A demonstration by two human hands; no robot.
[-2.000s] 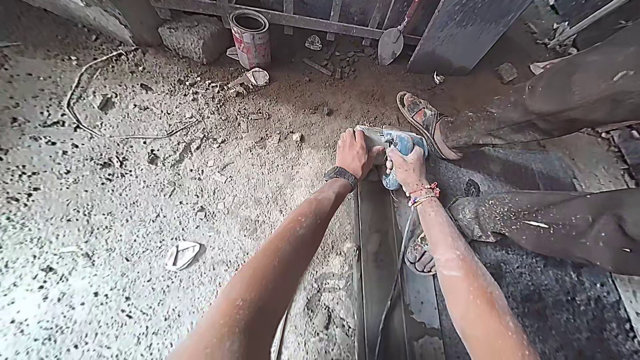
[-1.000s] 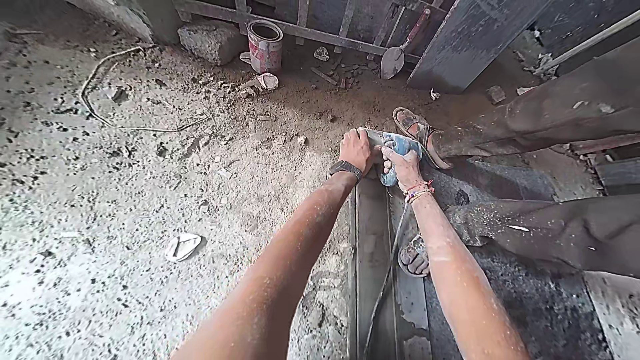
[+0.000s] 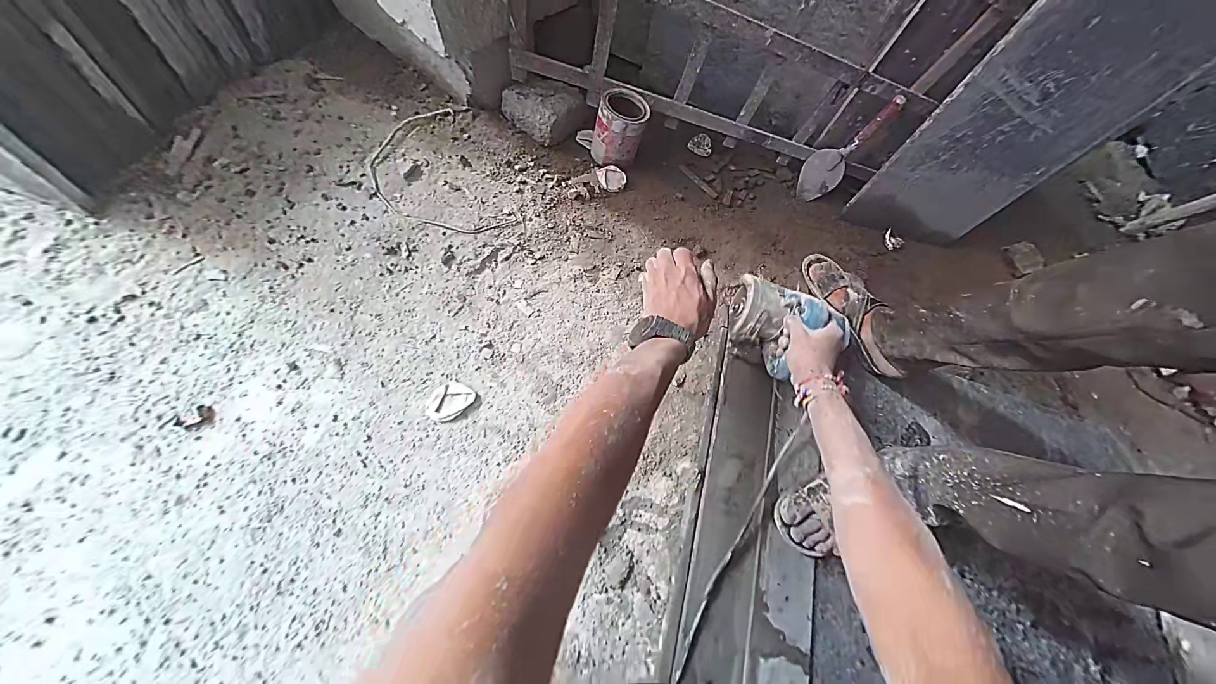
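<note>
My right hand (image 3: 812, 347) grips a blue corded power tool (image 3: 807, 313), whose dusty grey front part points left over the end of a long grey plank (image 3: 736, 427). A cord runs from the tool down along the plank. My left hand (image 3: 677, 290), with a dark band at the wrist, is off the tool, just left of its front. Its fingers are bent and nothing shows in them; whether they are closed is unclear. A sandaled foot (image 3: 841, 299) stands right beside the tool, another (image 3: 807, 518) lower on the planks.
Along the far side are a paint can (image 3: 620, 128), a concrete block (image 3: 543, 112), a trowel (image 3: 822, 174) and a metal grille (image 3: 731, 123). A dark panel (image 3: 1007, 123) leans at right. A loop of wire (image 3: 380, 180) and a white scrap (image 3: 450, 402) lie on the rough ground.
My left hand has come away from the power tool and is now left of it. My right hand still grips the tool, which is now tilted differently. The view has shifted.
</note>
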